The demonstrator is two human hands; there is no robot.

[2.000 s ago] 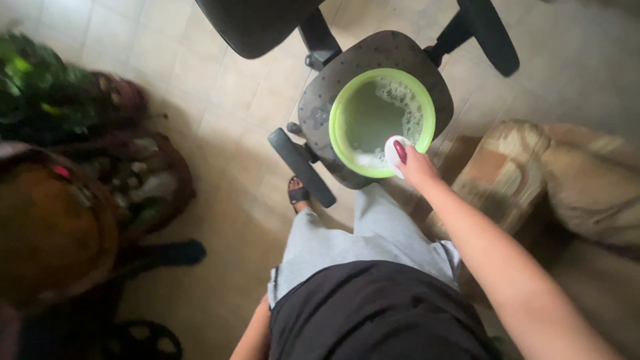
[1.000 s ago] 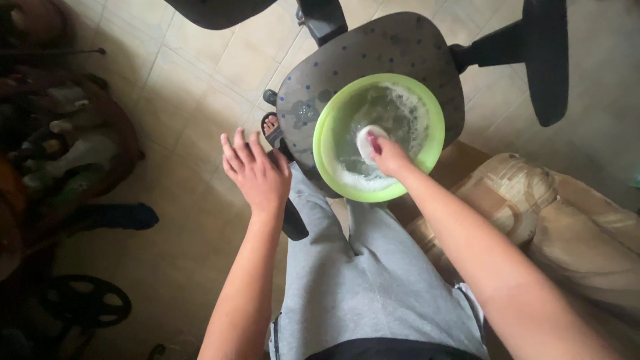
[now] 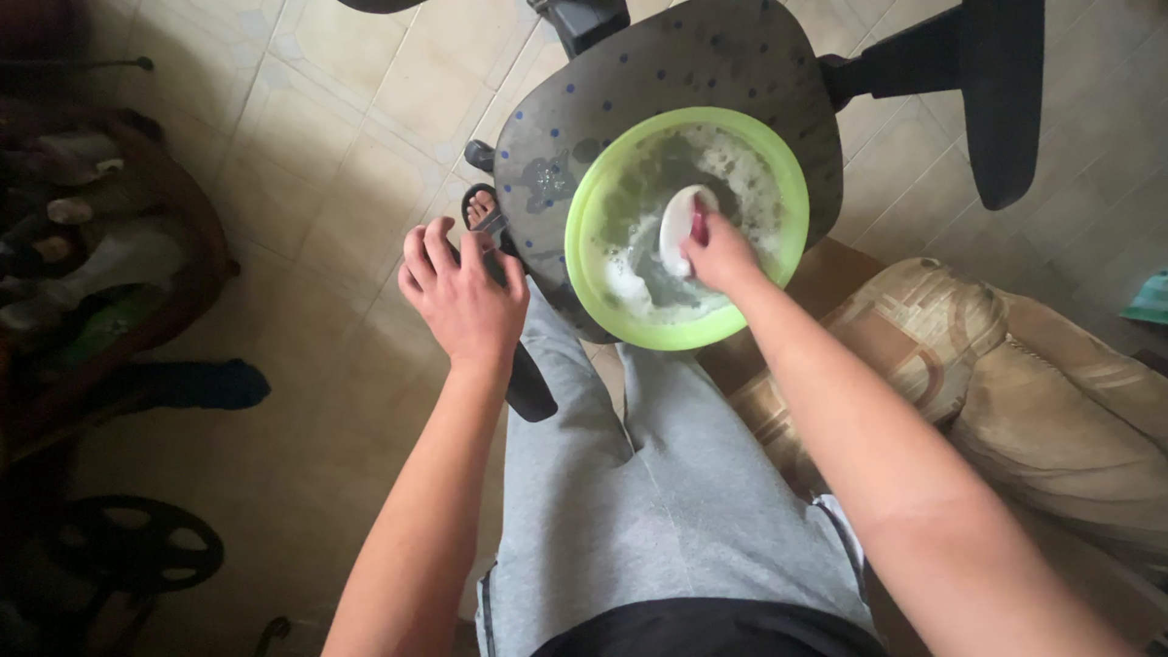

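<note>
A light green plastic basin (image 3: 595, 290) of soapy water stands on the dark, blue-dotted seat of an office chair (image 3: 671, 64). My right hand (image 3: 721, 251) is inside the basin and grips a white oval scrubbing brush (image 3: 677, 224) with a dark pink part under my fingers. Whether the brush's bristles touch the water is hidden. To the left of the basin, my left hand (image 3: 465, 297) is raised with its fingers apart and bent, holding nothing, over the chair's left armrest (image 3: 529, 388). Suds float along the basin's inner wall.
The other armrest (image 3: 1004, 100) juts out at the upper right. A patterned, padded sofa (image 3: 922, 338) stands close on the right. At the left are a basket-like container (image 3: 196, 228) with mixed items and a black spoked wheel (image 3: 137, 545). My sandalled foot (image 3: 481, 208) is beside the seat.
My left hand, not visible two seconds ago, has come up beside the chair. My right hand with the brush has moved from the basin's rim to its inside. The view has shifted.
</note>
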